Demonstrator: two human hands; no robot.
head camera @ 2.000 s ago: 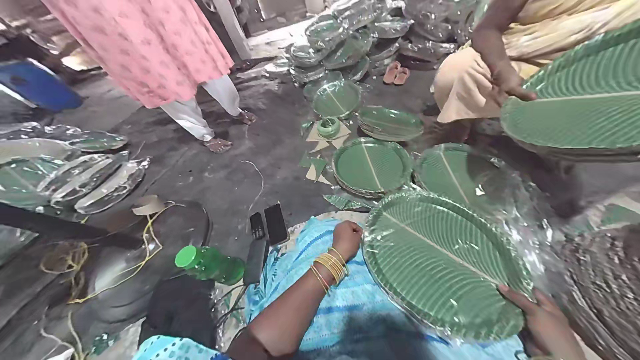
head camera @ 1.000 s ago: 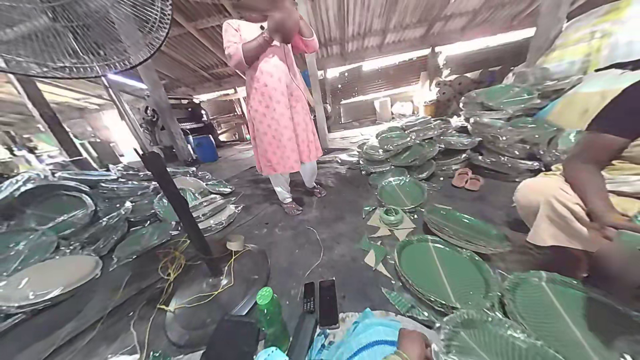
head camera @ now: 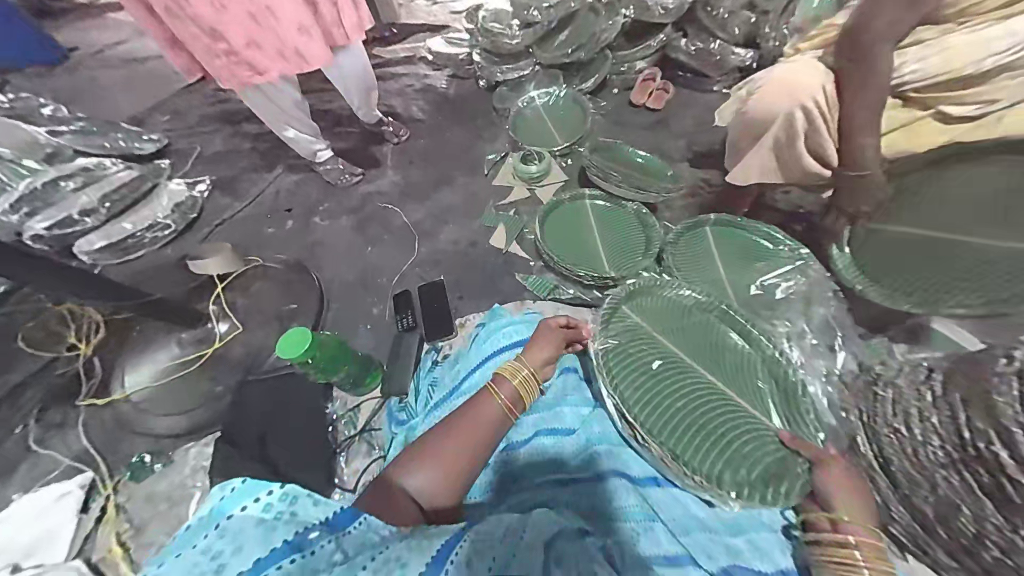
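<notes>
A stack of oval green leaf-patterned plates (head camera: 696, 392) lies tilted over my lap, with clear plastic film (head camera: 828, 336) at its far right edge. My right hand (head camera: 836, 476) grips the stack's lower right rim, thumb on top and fingers hidden underneath. At the upper left rim is my left hand (head camera: 558, 344), its fingers bunched at the edge; whether they pinch the rim or the film is unclear. Just beyond, a round stack of green plates (head camera: 598, 236) and a film-covered stack (head camera: 720, 256) rest on the floor.
A co-worker's hand (head camera: 856, 200) holds a large green plate stack (head camera: 944, 232) at right. Left of my lap are a green bottle (head camera: 328, 360), a keypad phone (head camera: 405, 310), a smartphone (head camera: 436, 310) and yellow cord (head camera: 216, 320). Wrapped plates (head camera: 144, 220) lie far left; another person stands ahead.
The view rose toward the room and came back down. The co-worker's plate stack is lower than two seconds ago. My hands hold the plate stack much as they did then.
</notes>
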